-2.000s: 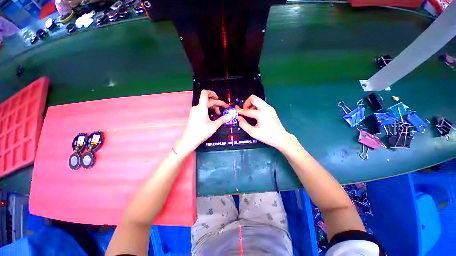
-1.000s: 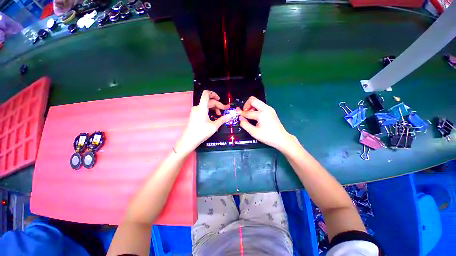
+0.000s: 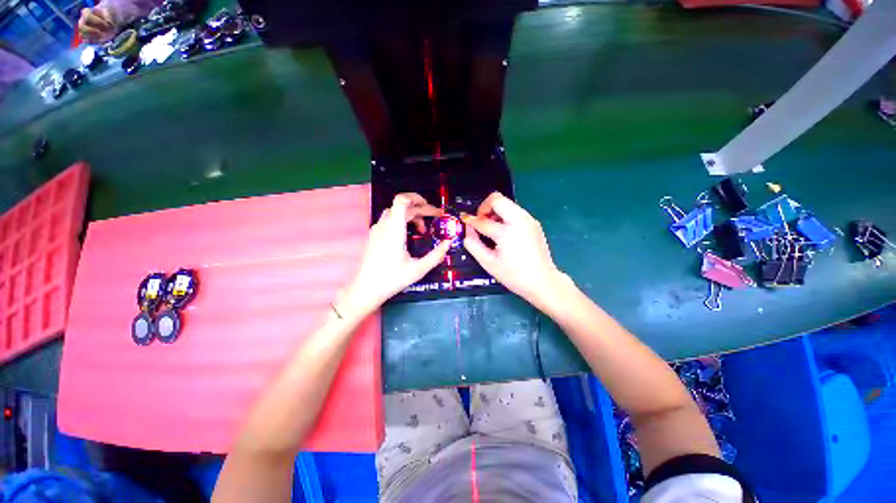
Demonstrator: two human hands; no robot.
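A small round unit (image 3: 448, 230) with a bright, laser-lit centre lies on the black base of the alignment fixture (image 3: 418, 280), under the red line. My left hand (image 3: 398, 246) holds its left side between thumb and fingers. My right hand (image 3: 509, 244) holds its right side with bent fingers. The fingertips hide parts of its rim. Several waiting dark discs (image 3: 163, 307) lie on the pink foam mat (image 3: 246, 363), the upper ones with yellow-white squares, the lower ones with pale round centres.
The fixture's black upright (image 3: 427, 98) stands behind the base. Binder clips (image 3: 752, 231) lie at the right, near a slanting pale post (image 3: 815, 98). A red compartment tray (image 3: 39, 260) is at the far left. Dark round parts and a person's hand (image 3: 103, 22) show at the upper left.
The view has shifted slightly. The fingers have opened a little around the unit, so more of its round face shows. Both hands stay at it.
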